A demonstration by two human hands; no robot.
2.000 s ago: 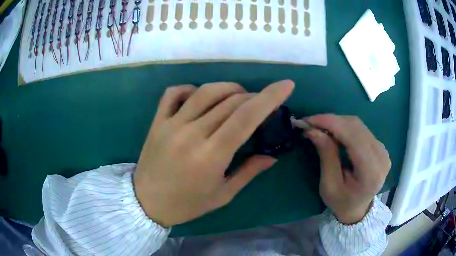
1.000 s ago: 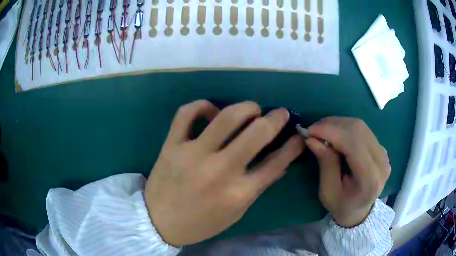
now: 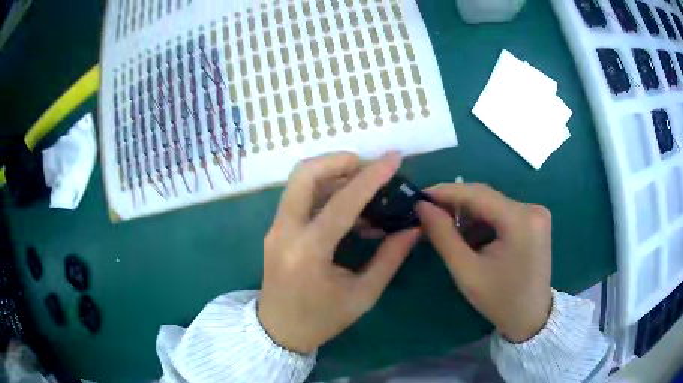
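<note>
A small black housing [image 3: 395,203] is held just above the green mat, in the middle of the view. My left hand [image 3: 318,243] grips its left side between thumb and fingers. My right hand [image 3: 487,247] pinches the housing's right edge with thumb and index finger. A thin pale piece, perhaps a stick, shows behind my right fingers; its tip and what it touches are unclear. My fingers hide part of the housing.
The white foam board [image 3: 419,142] with tan slots and rows of wired components lies behind. A white folded wipe [image 3: 522,110] and the white parts tray [image 3: 627,191] are at right. Several black housings [image 3: 76,272], another wipe [image 3: 71,164] and yellow edging [image 3: 64,107] are at left.
The view has shifted, showing more of the board and the left side. The housing is lifted and tilted, and my right fingers have moved from pointing the pale piece at it to gripping its edge.
</note>
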